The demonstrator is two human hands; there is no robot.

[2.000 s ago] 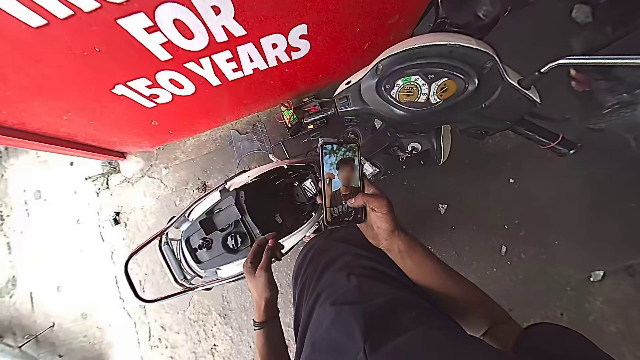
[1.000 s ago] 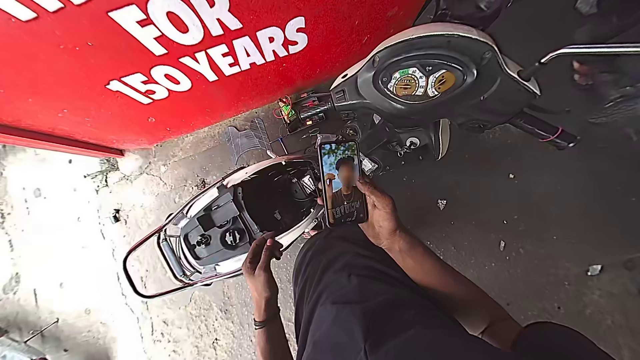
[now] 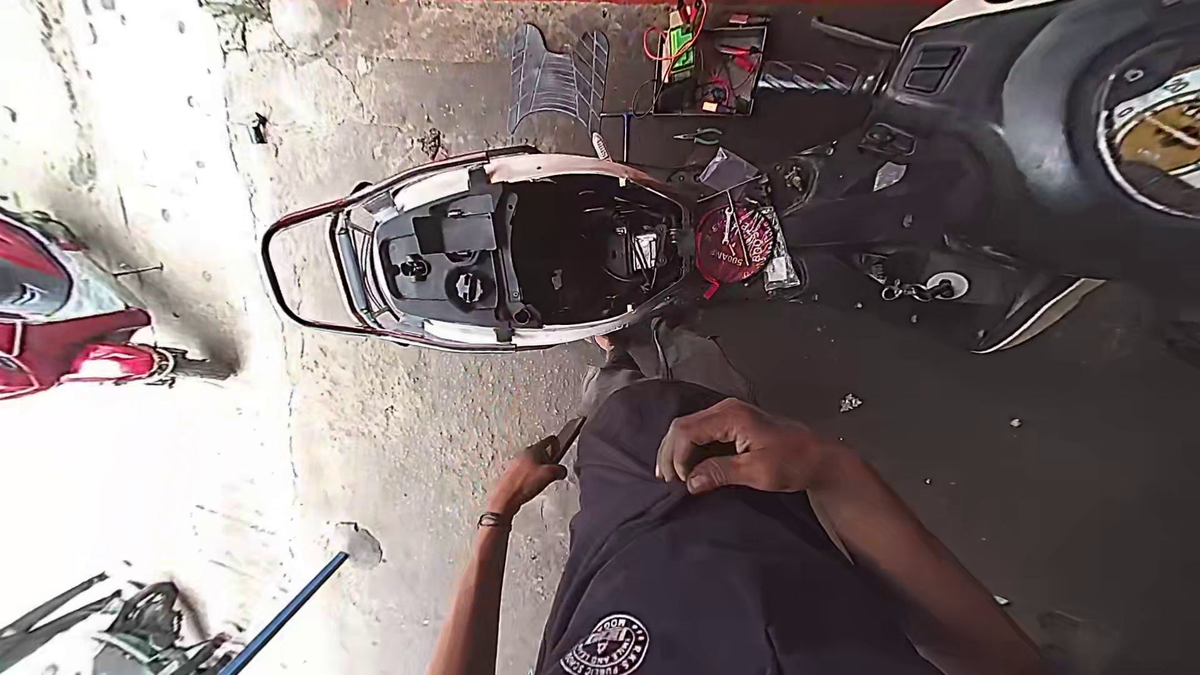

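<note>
My left hand (image 3: 534, 473), with a band at its wrist, is shut on a thin dark object (image 3: 569, 438) seen nearly edge-on, which looks like the phone. My right hand (image 3: 741, 448) has curled fingers resting against the dark clothing (image 3: 694, 553) over my lap; whether they pinch the cloth, I cannot tell. Beyond both hands lies the open body of a scooter without its seat in place, its storage bay (image 3: 562, 248) and fuel cap (image 3: 469, 286) exposed. A round red item with lettering (image 3: 736, 239) and a wrench (image 3: 729, 225) rest just right of the bay.
A tool tray (image 3: 712, 70) with wires stands beyond the scooter, near pliers (image 3: 698, 137) and a ribbed floor mat (image 3: 558, 80). The scooter's front panel (image 3: 1022, 122) fills the upper right, with keys (image 3: 905, 292) at its side. A red vehicle (image 3: 75, 328) is at the left, a blue pole (image 3: 286, 609) lower left.
The phone has left my right hand, which is now curled over my lap. My left hand, holding nothing visible before, now grips a thin dark object. The view has shifted markedly.
</note>
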